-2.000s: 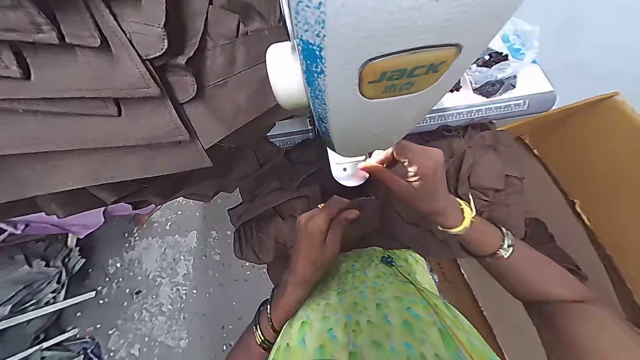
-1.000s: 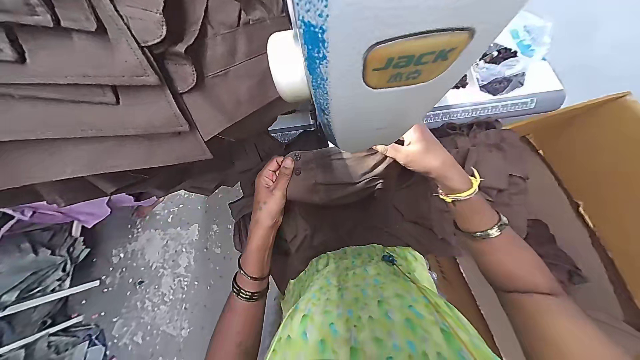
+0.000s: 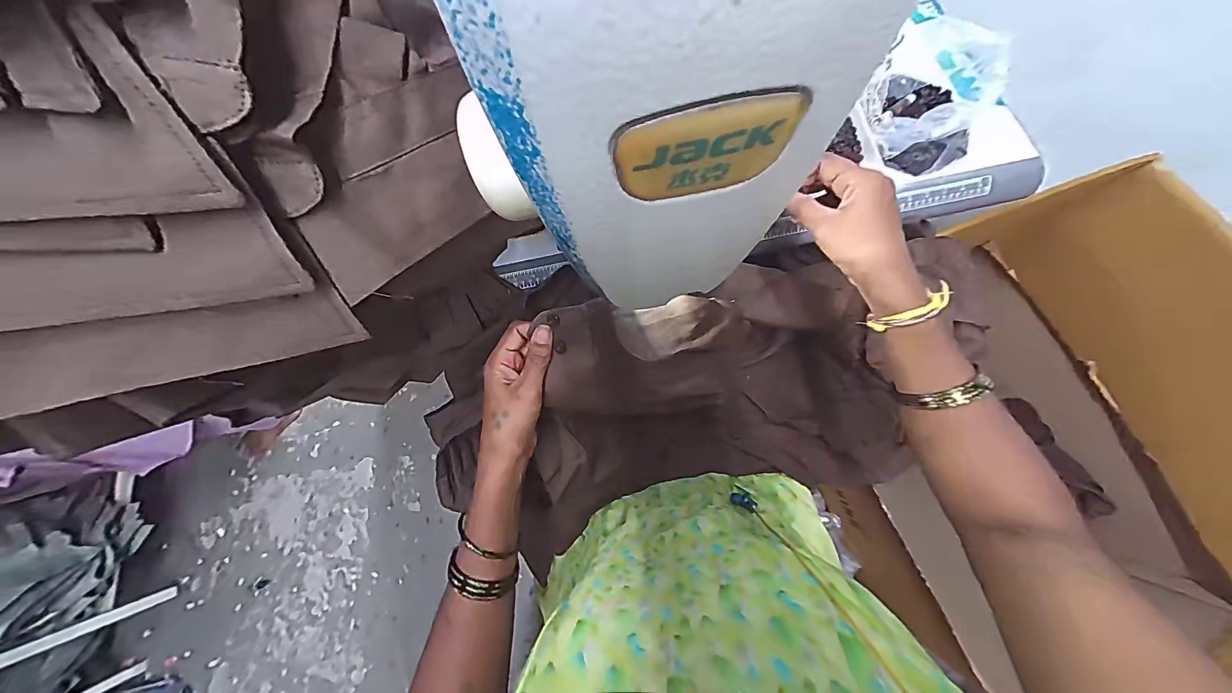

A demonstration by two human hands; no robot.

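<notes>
A brown cloth garment [image 3: 654,385] lies bunched under the head of a Jack sewing machine [image 3: 577,115]. My left hand [image 3: 517,385] pinches its edge between thumb and fingers, beside small dark buttons [image 3: 555,332]. Raised at the machine's right side, my right hand [image 3: 857,217] is off the garment, with thumb and fingertips near each other; whether they hold anything small cannot be told. Just behind that hand, dark small pieces in a clear plastic bag [image 3: 924,125] rest on the machine bed [image 3: 1011,159]. The machine's head hides the needle area.
Stacked brown cut garment pieces [image 3: 144,269] fill the upper left. An open cardboard box [image 3: 1136,318] stands at the right, with part of the brown cloth over it. Grey cloth scraps [image 3: 58,568] and pale strips lie at lower left, beside the speckled grey floor [image 3: 298,539].
My right hand has let go of the garment and moved up and right toward the plastic bag. My left hand still holds the cloth edge it held one second ago.
</notes>
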